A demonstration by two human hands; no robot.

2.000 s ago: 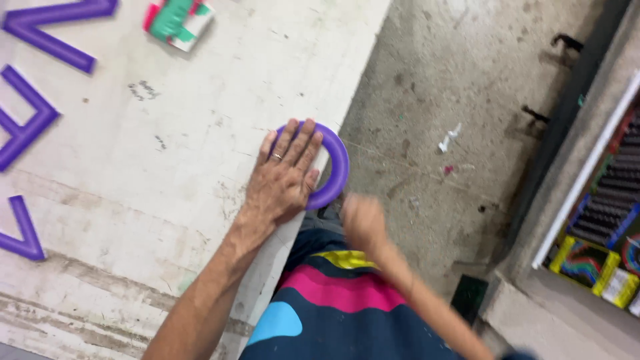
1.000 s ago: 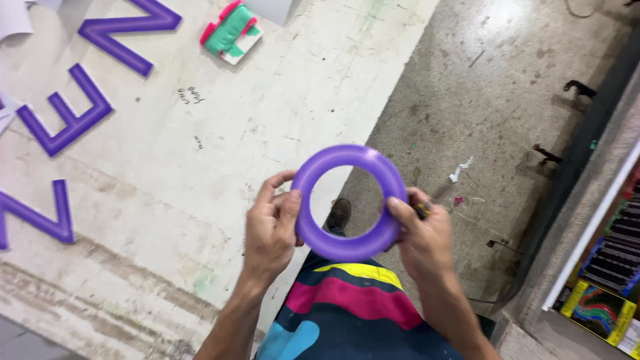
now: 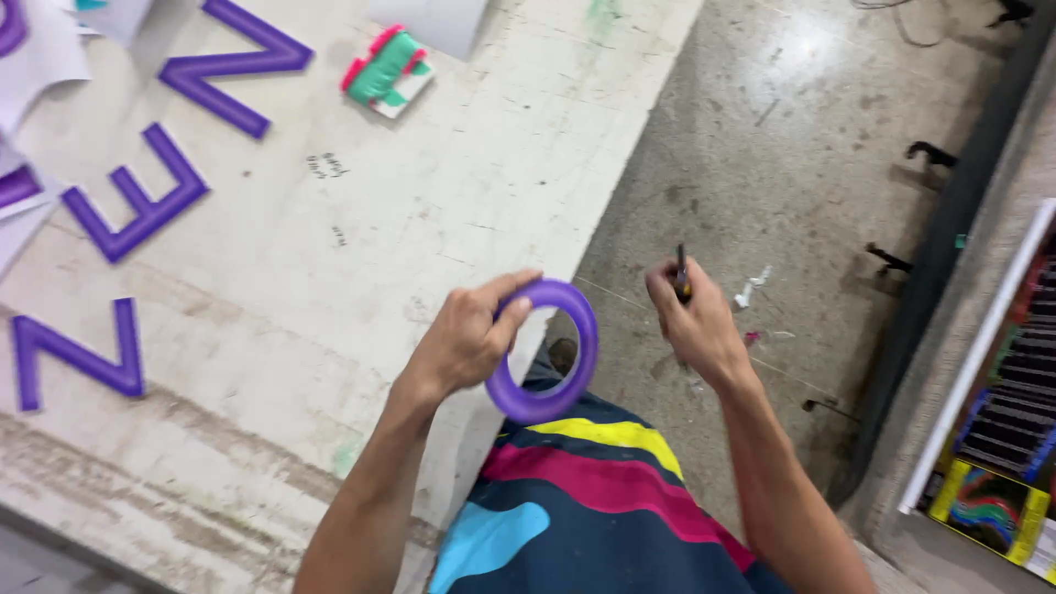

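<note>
My left hand (image 3: pixel 474 334) grips a purple ring, shaped like a letter O (image 3: pixel 584 351), by its upper left side. The ring is tilted at the edge of the white worktable (image 3: pixel 462 214), over my lap. Off to the right, above the floor, my right hand (image 3: pixel 697 318) is closed on a small dark tool with a yellow part (image 3: pixel 682 276); its kind cannot be told. On the table at the left lie purple foam-like letters: an N (image 3: pixel 235 66), an E (image 3: pixel 140 206) and another N or Z shape (image 3: pixel 78 355).
A green and pink block (image 3: pixel 388 70) lies near the table's top. White paper sheets (image 3: pixel 41 74) are at the upper left. Right of the concrete floor (image 3: pixel 742 165) run a dark rail with black hooks (image 3: pixel 932 154) and a shelf with colourful packages (image 3: pixel 990 503).
A second ago both hands held the ring; my right hand has let go of it and moved away to the right. My left hand keeps the ring, now more tilted.
</note>
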